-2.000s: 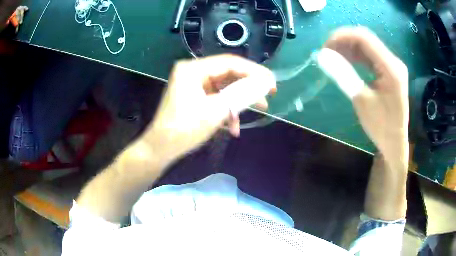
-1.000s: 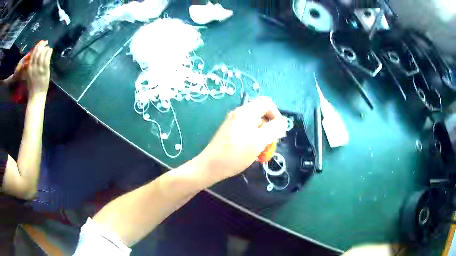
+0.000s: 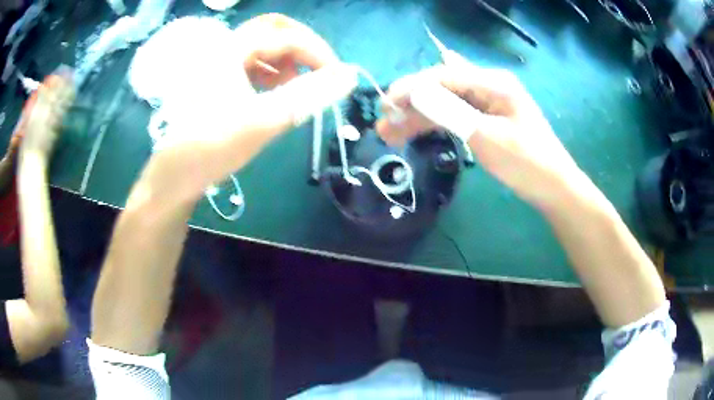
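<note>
A black plastic housing (image 3: 376, 207) lies near the bench's front edge, with a metal ring at its centre. A thin white cord with small white pads (image 3: 397, 211) hangs over the housing. My left hand (image 3: 290, 86) is above the housing's left side, with a white cover on the thumb, and pinches the cord. My right hand (image 3: 454, 101) is above its upper right part, also with a white-covered thumb, and holds the cord at the fingertips. The cord runs between both hands. The hands hide the housing's far side.
The white cord pile (image 3: 184, 58) lies at left, partly behind my left arm. A white pointed nozzle (image 3: 434, 41) shows behind my right hand. Black housings (image 3: 673, 191) stand at right. Another person's arm (image 3: 39, 211) is at far left. A thin black wire (image 3: 460, 254) trails at the front.
My left hand has moved up and left off the housing. My right hand has come over the housing from the lower picture edge. The cord is now held between both hands.
</note>
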